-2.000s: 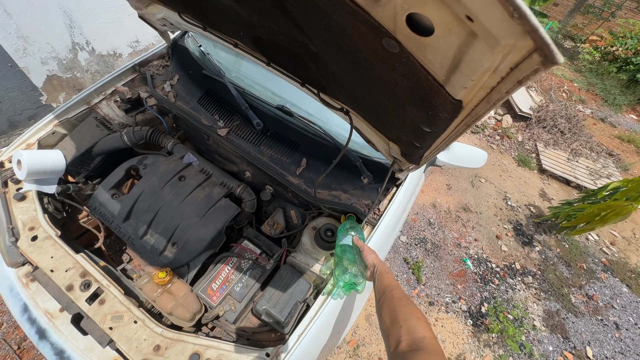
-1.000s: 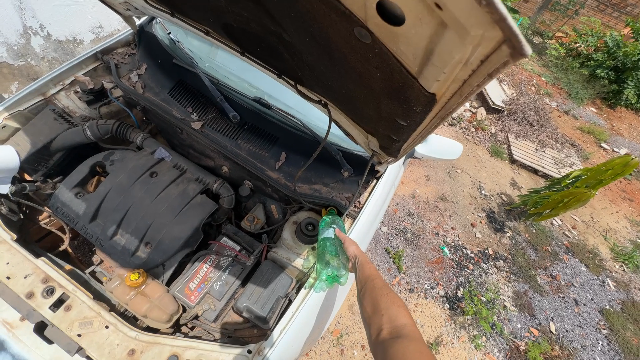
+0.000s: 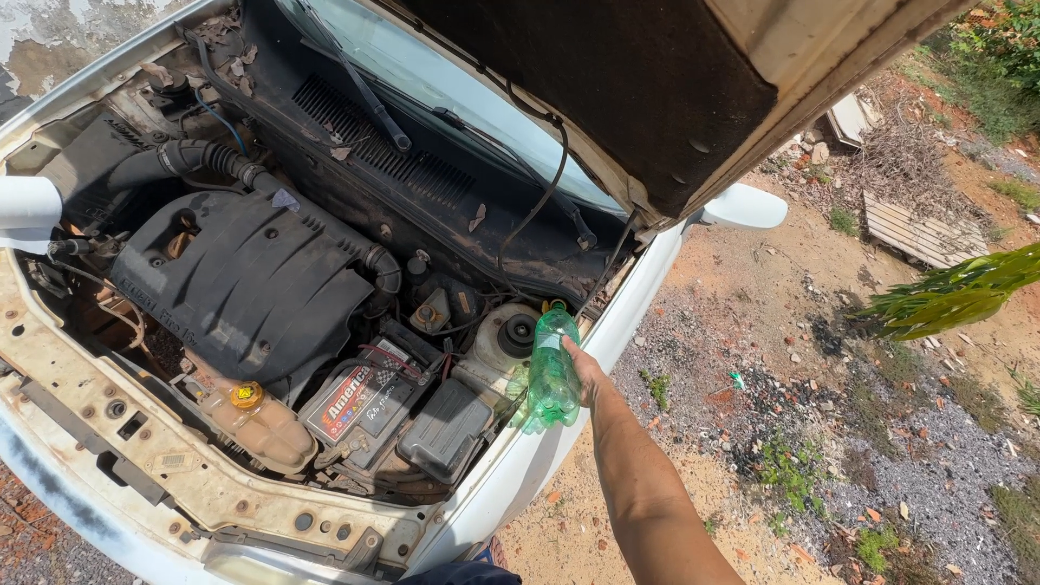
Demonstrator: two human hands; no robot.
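Observation:
My right hand (image 3: pixel 583 370) is closed on the side of a green plastic bottle (image 3: pixel 555 370), which stands upright at the inner edge of the car's white fender (image 3: pixel 520 479). A green cap tops the bottle, with a bit of yellow beside it. To its left is the strut tower (image 3: pixel 486 345). Farther left lie the black fuse box (image 3: pixel 445 431), the car battery (image 3: pixel 361 406), the coolant reservoir (image 3: pixel 260 435) with a yellow cap, and the black engine cover (image 3: pixel 244 272). My left hand is out of view.
The raised hood (image 3: pixel 650 73) hangs over the windshield side. A white paper roll (image 3: pixel 28 203) sits at the left edge. Dry leaves lie in the cowl (image 3: pixel 390 162). A side mirror (image 3: pixel 746 206) juts out at right, above gravelly ground with a slatted board (image 3: pixel 922 231) and a leafy branch (image 3: pixel 959 296).
The view has shifted, bringing the engine bay nearer. My right hand stays on the green bottle at the fender edge throughout.

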